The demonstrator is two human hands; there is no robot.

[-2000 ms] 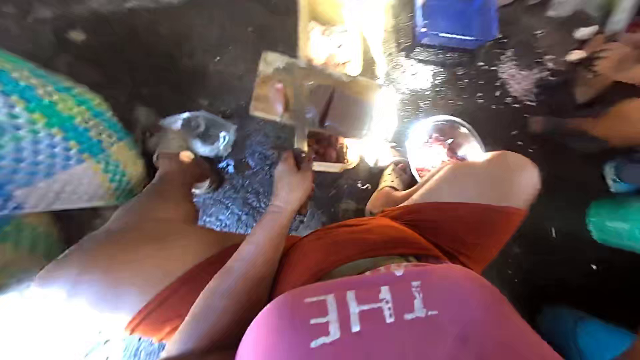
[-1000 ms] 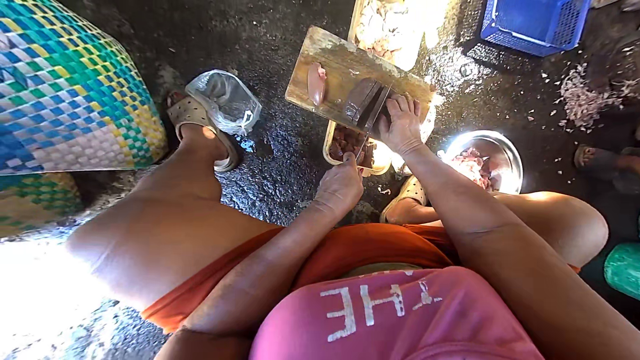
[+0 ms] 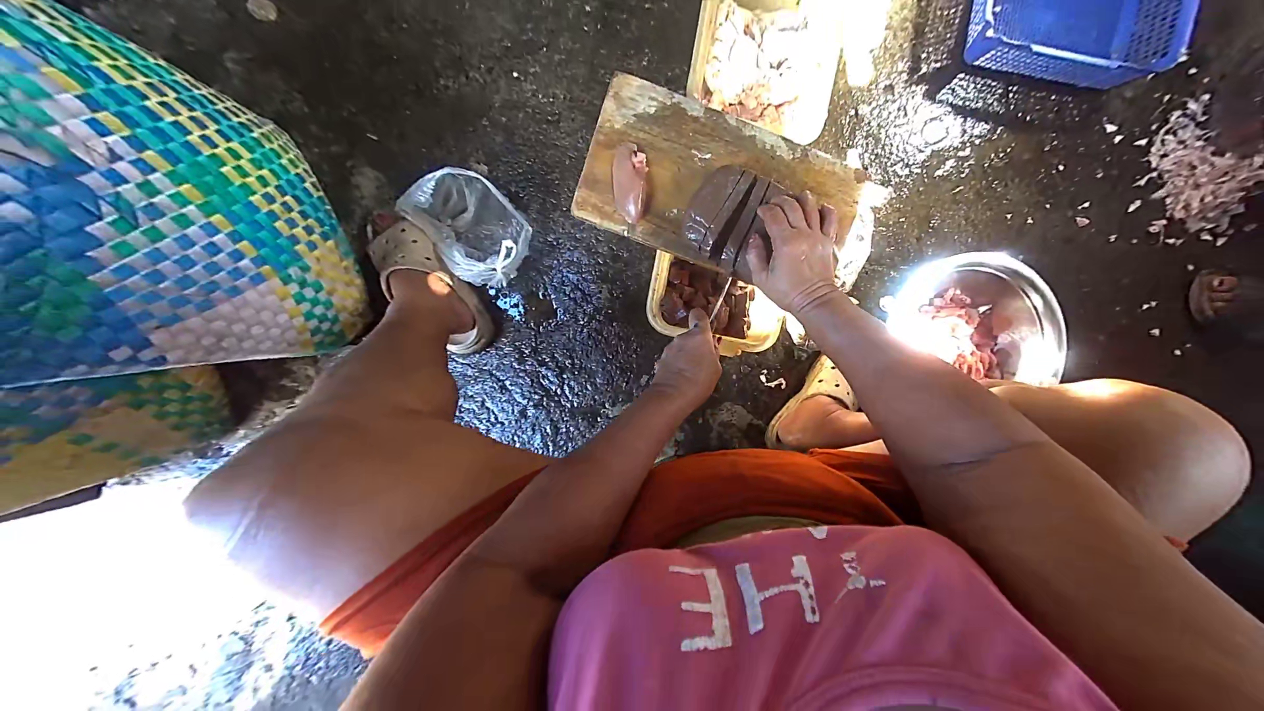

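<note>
My left hand (image 3: 688, 363) is closed around a knife (image 3: 725, 298), its handle hidden in my fist; the blade points up at the near edge of a wooden cutting board (image 3: 617, 114). On the board lies a dark, smooth block of meat, perhaps liver (image 3: 715, 202), with straight cuts across it. My right hand (image 3: 795, 247) holds down its right part with bent fingers. A smaller pinkish piece of meat (image 3: 630, 185) lies on the board's left part. Below the board, a pale plastic container (image 3: 758, 343) holds dark cut pieces, partly hidden by the board.
Beyond the board stands another container (image 3: 703, 44) of pale meat; farther right is a blue plastic basket (image 3: 1086, 69). A metal bowl (image 3: 1049, 316) of reddish pieces sits by my right knee. A clear plastic bag (image 3: 474, 212) and a woven sack (image 3: 197, 217) are at left.
My right hand, not seen two seconds ago, has come onto the dark meat and was there one second ago. The view has shifted somewhat.
</note>
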